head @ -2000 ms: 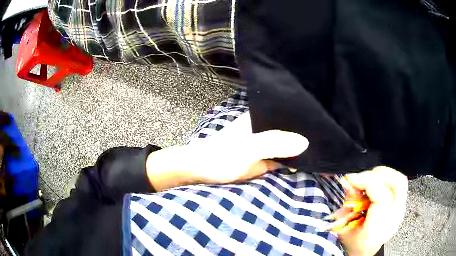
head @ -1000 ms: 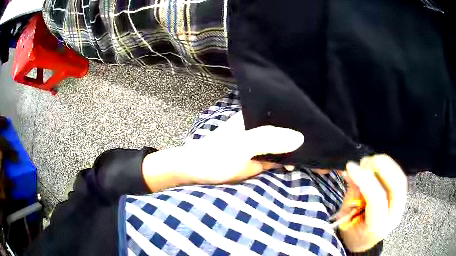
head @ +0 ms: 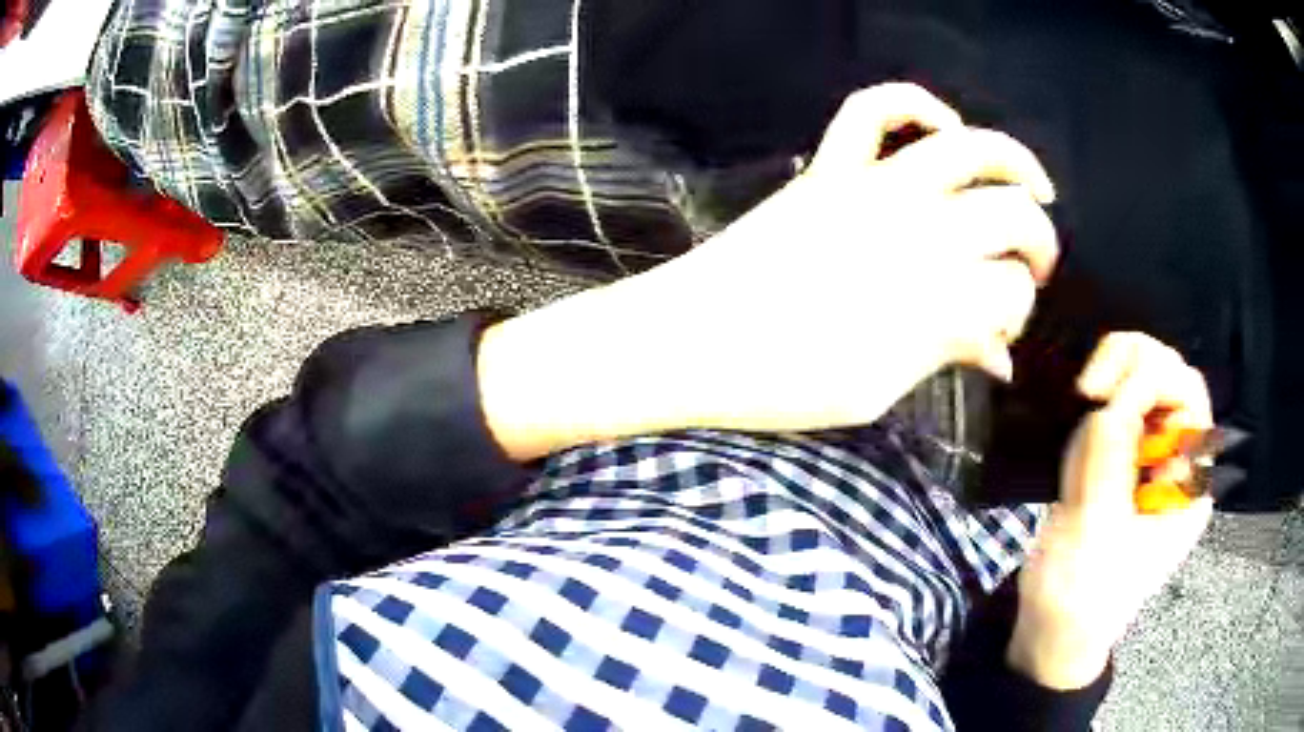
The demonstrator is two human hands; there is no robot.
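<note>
The black garment (head: 1144, 172) fills the upper right and hangs over my lap. Its plaid lining (head: 343, 115) shows at the upper left, and a bit of plaid shows below my left hand. My left hand (head: 915, 258) lies across the garment at centre, fingers curled on the black cloth, gripping it. My right hand (head: 1130, 501) is at the lower right against the garment's lower part. It holds the orange thread snips (head: 1176, 469) in the palm, blades pointing right. What its fingertips pinch is hard to tell.
A checked apron (head: 629, 601) covers my lap. A red plastic stool (head: 100, 200) stands on the speckled floor (head: 286, 300) at the upper left. A blue crate (head: 43, 515) is at the left edge. A white surface (head: 50, 55) shows at the top left corner.
My left hand has moved up and right from the garment's lower corner onto the black cloth and closed on it. My right hand has risen, and the snips now point right.
</note>
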